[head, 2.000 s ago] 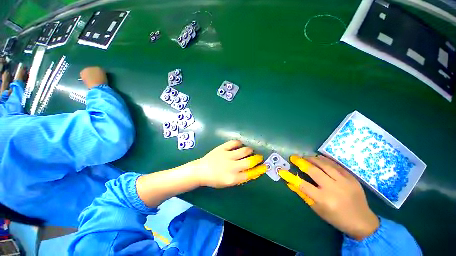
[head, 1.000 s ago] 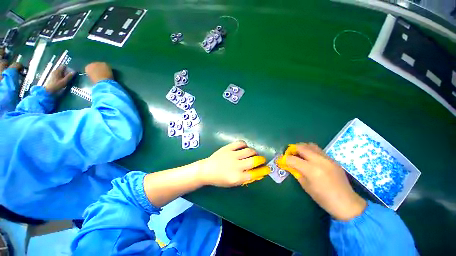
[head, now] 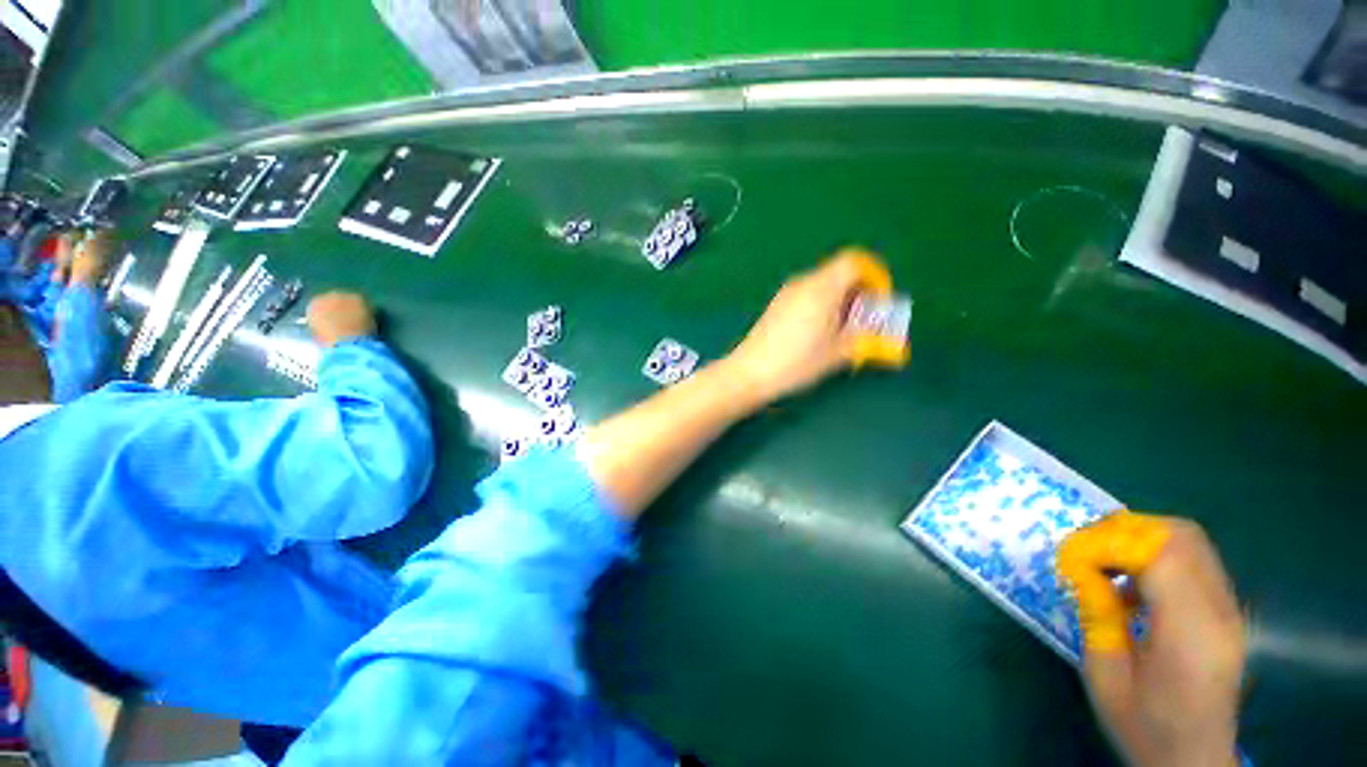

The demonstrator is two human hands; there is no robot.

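Note:
My left hand (head: 834, 322), with yellow finger cots, is stretched forward over the green belt and grips a small grey lens cover (head: 885, 318) between thumb and finger; the cover is blurred. My right hand (head: 1169, 599), also with yellow finger cots, is over the right end of the white box (head: 942, 562) of small blue pieces (head: 997, 517). Its thumb and finger are curled close together; whether a piece is between them cannot be told. Loose grey covers (head: 541, 375) lie left of my forearm, which hides part of them. A single cover (head: 670, 361) lies beside my left wrist.
A pile of covers (head: 672, 235) and a small ring part (head: 579, 231) lie further back. A black panel (head: 1289, 247) is at the right, other panels (head: 421, 198) at the left. A co-worker's blue sleeve (head: 285, 457) is close on my left. A metal rail (head: 900, 83) edges the belt.
My left hand has lifted the cover and moved forward and right with it. My right hand has left the cover and moved right and down to the box. The view has tilted up.

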